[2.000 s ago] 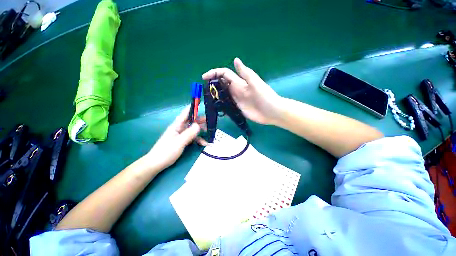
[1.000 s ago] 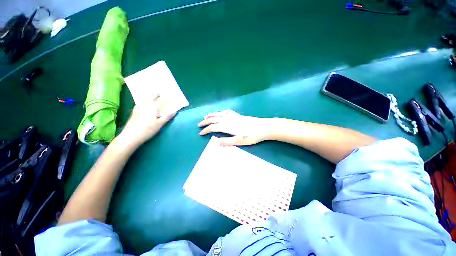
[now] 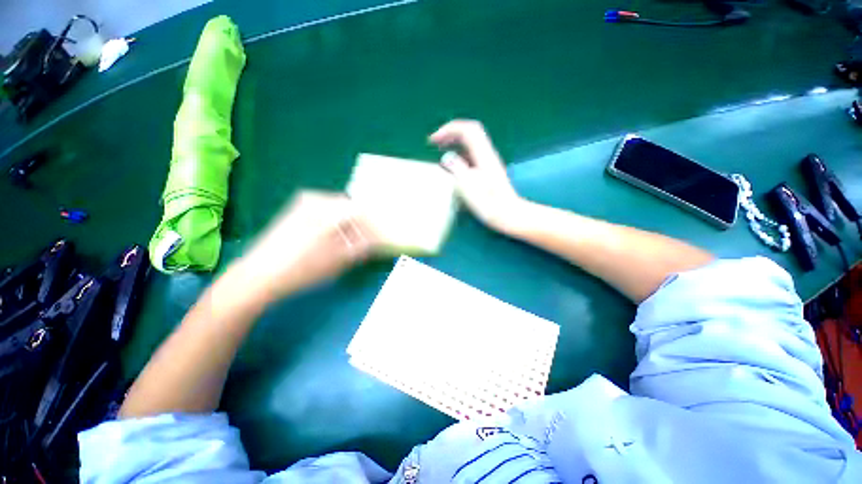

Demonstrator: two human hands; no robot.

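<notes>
My left hand (image 3: 326, 236) is blurred and holds a small white sheet (image 3: 405, 203) with a pale yellowish edge, above the green table. My right hand (image 3: 480, 178) is at the right edge of that sheet, its fingers curled near the upper corner; whether it grips the sheet I cannot tell. A stack of white sheets (image 3: 454, 331) with rows of small red dots along its lower right lies on the table below my hands, close to my body.
A lime-green fabric roll (image 3: 201, 142) lies at left, above a heap of black clamps (image 3: 66, 331). A smartphone (image 3: 675, 180) with a bead strap (image 3: 759, 213) lies at right, beside black clamps (image 3: 794, 225). A cable with a blue plug (image 3: 619, 16) lies at the far edge.
The black clamp assembly left my hands. My left hand took a small sheet and moved it rightwards. My right hand rose from the stack to that sheet. Loose leads on the table shifted leftwards.
</notes>
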